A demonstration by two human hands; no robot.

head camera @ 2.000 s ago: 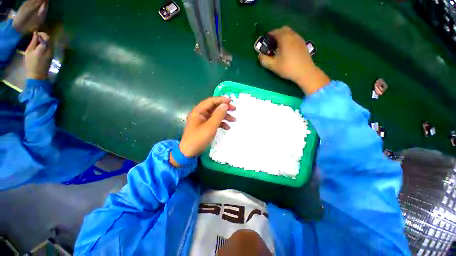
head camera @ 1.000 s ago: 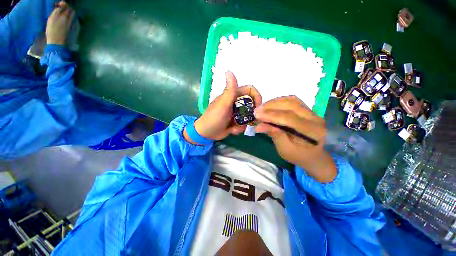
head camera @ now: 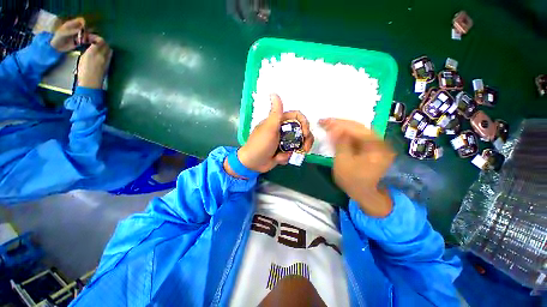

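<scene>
My left hand (head camera: 261, 144) holds a black rounded-square watch module (head camera: 291, 136) over the near left part of the green plastic tray (head camera: 384, 66). A small white-ended tab hangs from the module's lower side. My right hand (head camera: 363, 159) is blurred, over the near right edge of the tray, its fingers over the small white pieces (head camera: 318, 90). Blur hides whether it holds the dark stick or anything else. The white pieces fill the tray in a loose heap.
A loose cluster of modules (head camera: 436, 103) lies right of the tray, with a copper-brown part (head camera: 483, 126) among them. Clear blister trays (head camera: 510, 210) are stacked at the far right. Another worker's hands (head camera: 91, 63) are at the far left. A grey metal upright (head camera: 252, 11) stands beyond the tray.
My right hand has moved off the module to the tray's near right part. My left hand still holds the module. The dark stick seen before is no longer distinguishable.
</scene>
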